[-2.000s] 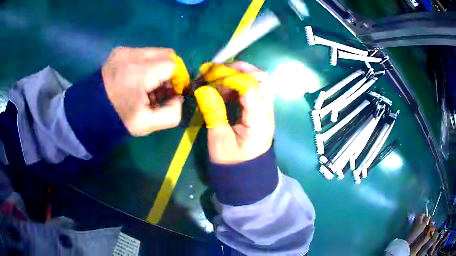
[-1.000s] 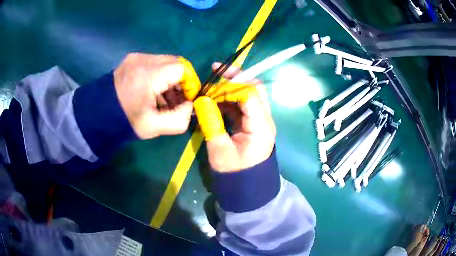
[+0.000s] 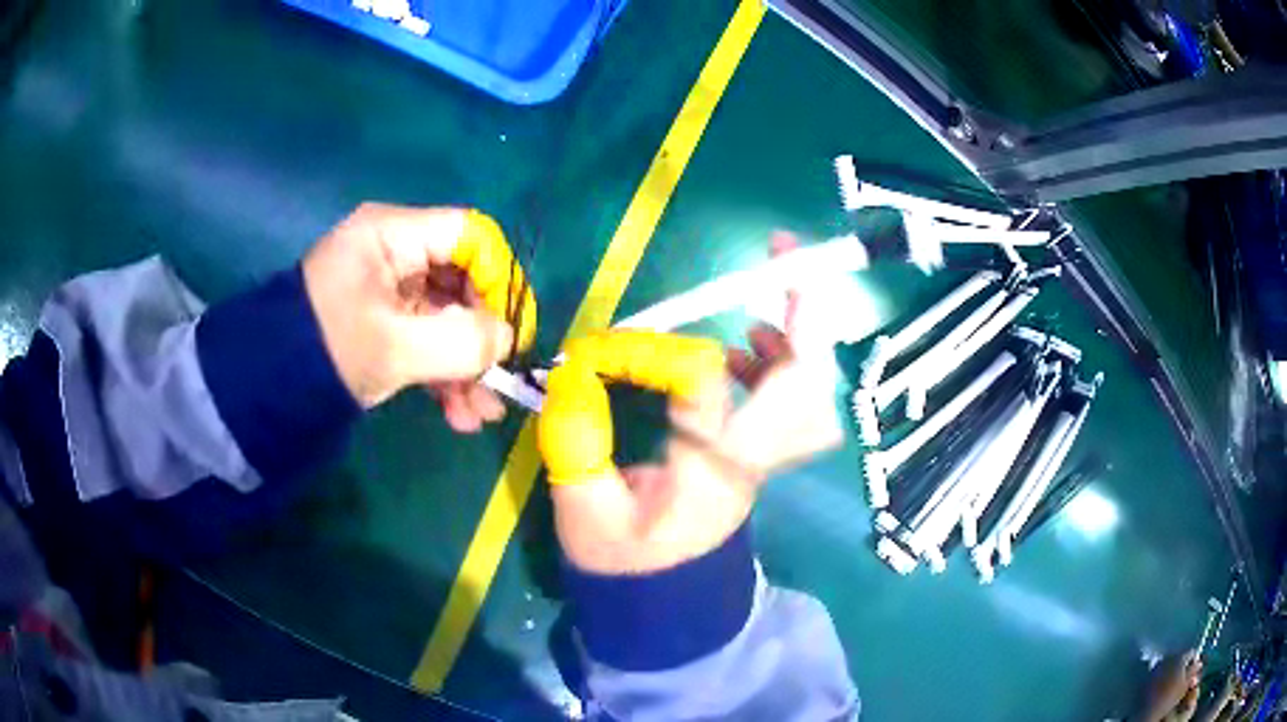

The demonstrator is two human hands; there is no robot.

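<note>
A wire harness with a white strip (image 3: 713,294) runs from between my hands up to the right, above my right hand. My left hand (image 3: 417,310), with yellow finger cots, pinches thin black wires and a small white connector housing (image 3: 511,387) at the harness end. My right hand (image 3: 663,437), also in yellow cots, grips the same end with thumb and forefinger, its other fingers near the strip. The fingertips nearly meet. They hide how the wires sit in the housing.
A blue tray (image 3: 525,74) with small white pieces stands at the top. A pile of white and black harnesses (image 3: 974,423) lies on the green bench at right. A dark rail (image 3: 1129,317) bounds the far edge. Another person's hand (image 3: 1171,687) shows at bottom right.
The view has shifted, showing more of the blue tray. A small white housing now shows between my fingertips. The black wires no longer fan out above my right hand. My right hand's rear fingers have spread.
</note>
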